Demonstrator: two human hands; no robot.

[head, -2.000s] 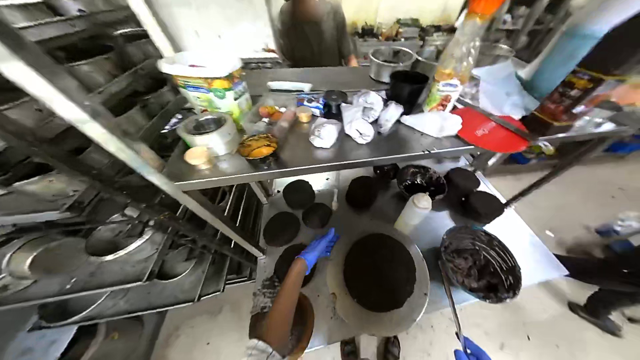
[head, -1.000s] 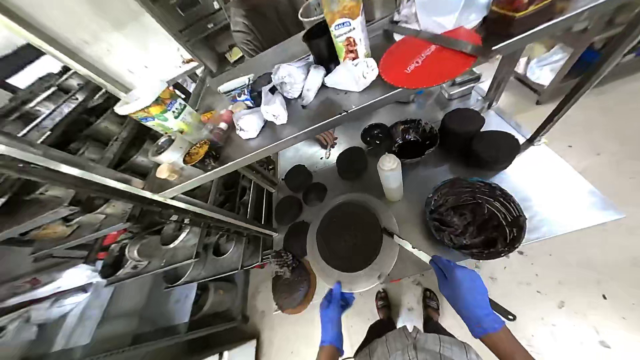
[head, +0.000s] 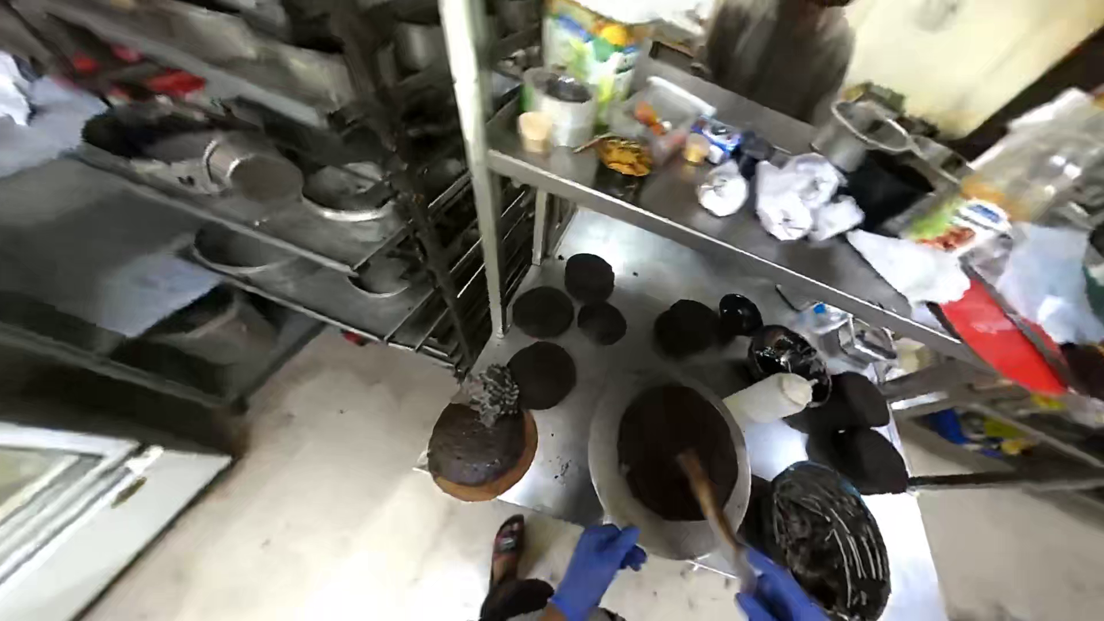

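My right hand [head: 776, 591], in a blue glove, is closed around the handle of a spatula [head: 707, 496], whose blade reaches over a dark round cake layer [head: 664, 440]. That layer lies on a round metal turntable [head: 608, 448]. My left hand [head: 602, 561], also gloved in blue, is at the turntable's near edge with its fingers bent; whether it touches the rim cannot be told. Right of the turntable is a large bowl of dark cream [head: 828, 543]. A white squeeze bottle [head: 770, 398] leans beyond it. Several dark cake rounds [head: 542, 375] lie at the left.
A brown-topped round cake [head: 479, 453] sits at the table's left edge. Above the table runs a metal shelf [head: 655, 211] with tubs, crumpled white bags and a red board [head: 1005, 336]. Racks of round pans [head: 259, 168] stand left. A person [head: 776, 52] is behind the shelf.
The view has swung left since a second ago. My left hand was low and empty beside the turntable two seconds ago near its left side; now it is at the near edge. The spatula remains in my right hand.
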